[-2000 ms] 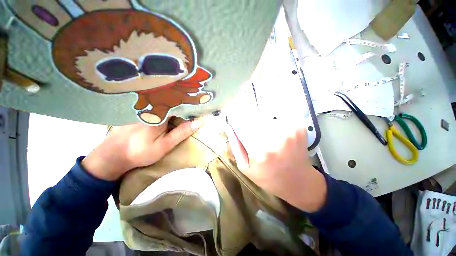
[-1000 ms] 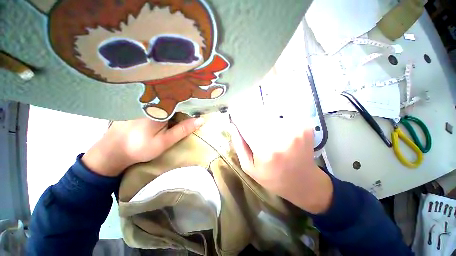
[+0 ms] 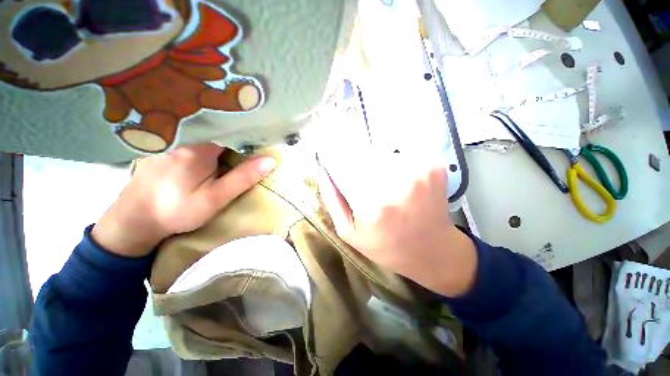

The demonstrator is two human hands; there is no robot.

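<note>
The khaki garment (image 3: pixel 220 213) lies at the front edge of the machine, its white lining showing, and hangs down towards my lap. My left hand (image 3: pixel 176 194) holds its upper edge, thumb on top, at the lower rim of the green-grey machine head (image 3: pixel 294 66); the other fingertips are partly hidden under the head. My right hand (image 3: pixel 400 231) rests at the garment's right side by the glaring metal plates; its fingertips are washed out by light, so its grip cannot be told.
To the right on the white table (image 3: pixel 499 242) lie black tweezers (image 3: pixel 532 153), scissors (image 3: pixel 591 194) with yellow and green handles, a tape measure (image 3: pixel 591 95) and white fabric pieces (image 3: pixel 544 125). A white cloth with brown stitched marks (image 3: pixel 639 316) is at the lower right.
The view has shifted, so the machine head and its sticker sit further up and left. The hands and garment keep nearly the same places relative to the machine.
</note>
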